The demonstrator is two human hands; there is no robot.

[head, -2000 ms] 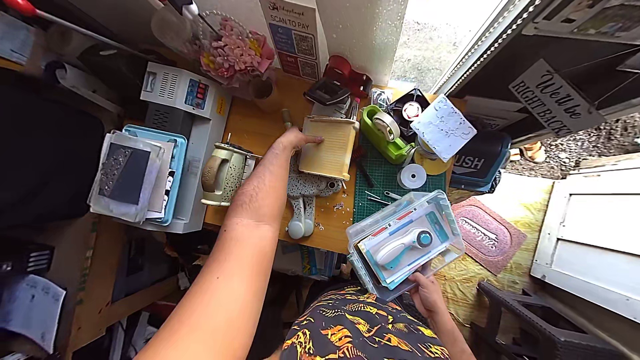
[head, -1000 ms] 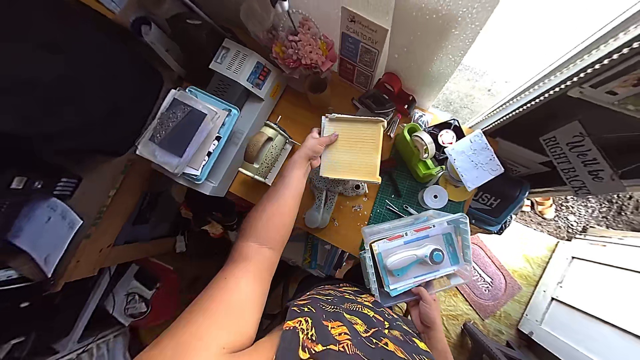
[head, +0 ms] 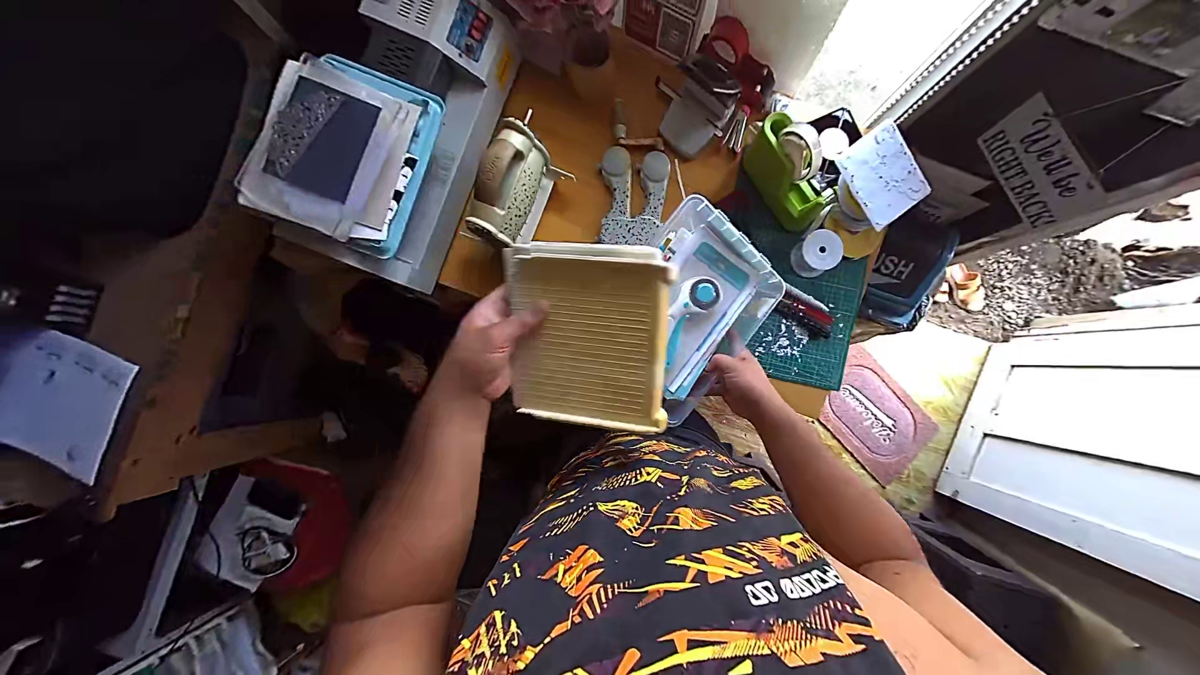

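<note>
In my left hand (head: 492,345) is a cream ridged plastic board (head: 591,337), gripped at its left edge in front of my body. Its right side overlaps a clear plastic box (head: 755,272), which my right hand (head: 741,380) holds by the lower right edge. Inside the box lie a rotary cutter (head: 696,298) with a teal and white handle and some flat packs. Behind the board, a speckled two-armed tool (head: 633,202) rests on the wooden table (head: 567,127). A cream hand-cranked roller machine (head: 511,183) stands left of that tool.
A green tape dispenser (head: 783,183) and a white spool (head: 822,250) are by the green cutting mat (head: 830,352). At left, a blue tray (head: 427,141) of sheets sits on a grey machine (head: 459,122). A white panelled door (head: 1078,412) is at right.
My left hand has brought the ridged board from over the table toward my body, beside the clear box. The speckled two-armed tool is now more exposed. My right hand still holds the box.
</note>
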